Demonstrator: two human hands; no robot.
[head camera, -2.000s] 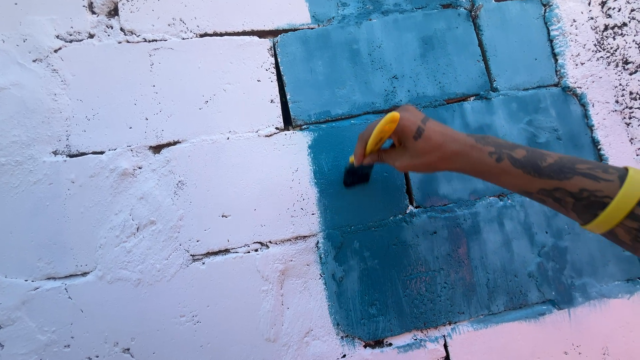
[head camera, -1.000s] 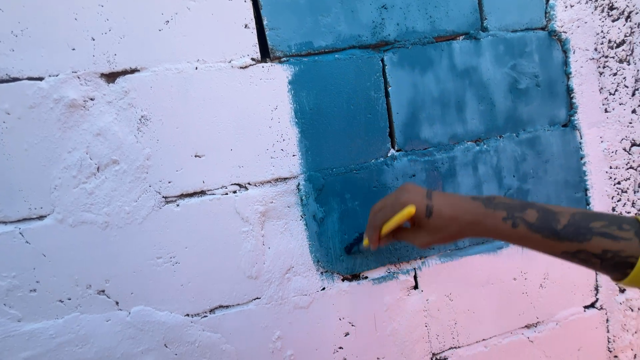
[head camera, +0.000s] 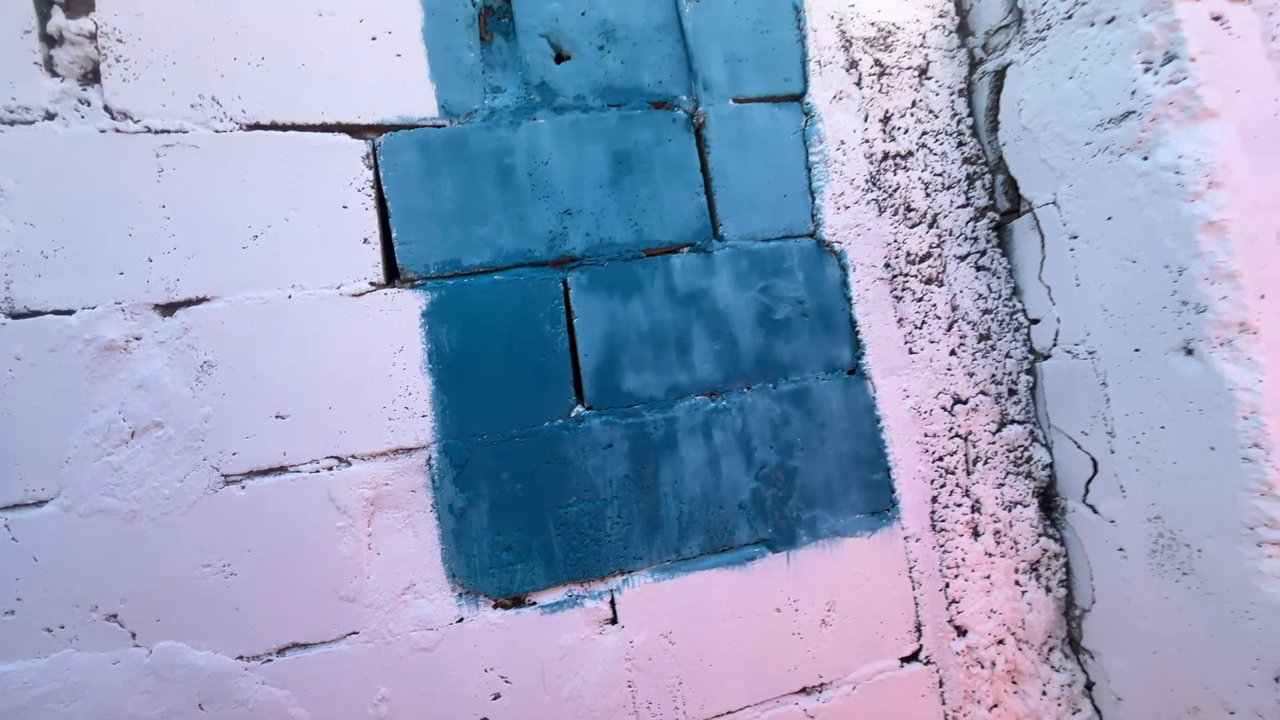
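A block wall fills the head view. Blue paint (head camera: 640, 480) covers a tall patch of blocks in the middle, darkest on the small block at left and along the lowest painted row. Its left edge runs fairly straight against pale pinkish-white blocks (head camera: 290, 380). Below, the blue ends in a ragged edge along a mortar joint, with some thin smears under it. Neither of my hands is in the picture, and the paintbrush is out of view too.
Right of the blue patch runs a rough, pitted mortar strip (head camera: 960, 400). Beside it a deep crack (head camera: 1050, 500) goes down the wall, and a smoother pale surface (head camera: 1170, 400) lies beyond. Dark open joints (head camera: 385, 215) separate some blocks.
The tattooed arm and the hand with the yellow-handled brush, over the lower blue blocks a second ago, have left the picture. The view has shifted to the right.
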